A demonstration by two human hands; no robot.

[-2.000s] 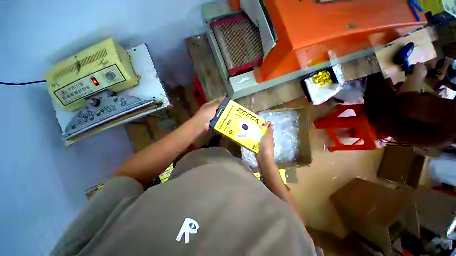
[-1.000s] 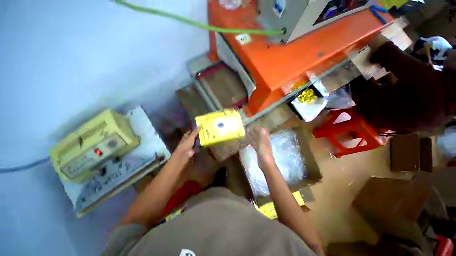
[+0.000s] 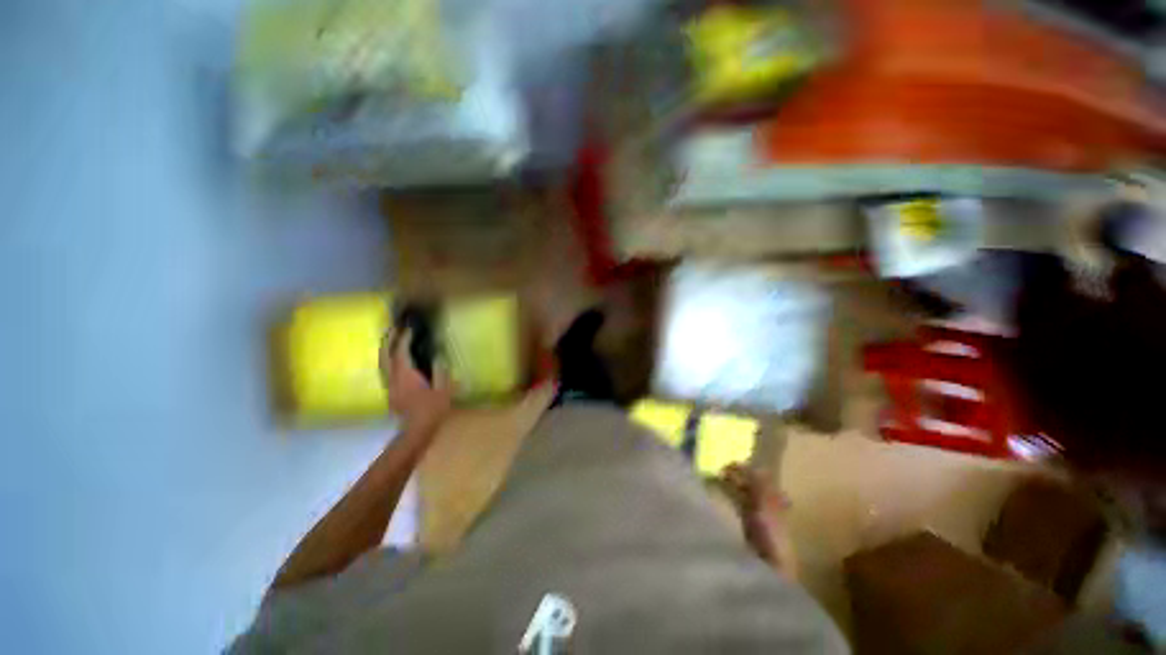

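The frame is strongly blurred. My left hand is over the middle of an open carton of yellow boxes, at the dark band; whether it grips anything is unclear. My right hand is low, just below and right of a small filled carton of yellow boxes with a dark band; its fingers are too blurred to read. A yellow product box shows at the open end of the orange machine.
A carton of clear film stands front centre. The cream machine is upper left. A red stool, a tray with small yellow parts and a person in dark clothing are right. Brown cartons lie lower right.
The view has shifted. The yellow box held in my left hand now appears at the machine's open end. My left hand has moved to the left carton, my right hand down beside the small carton.
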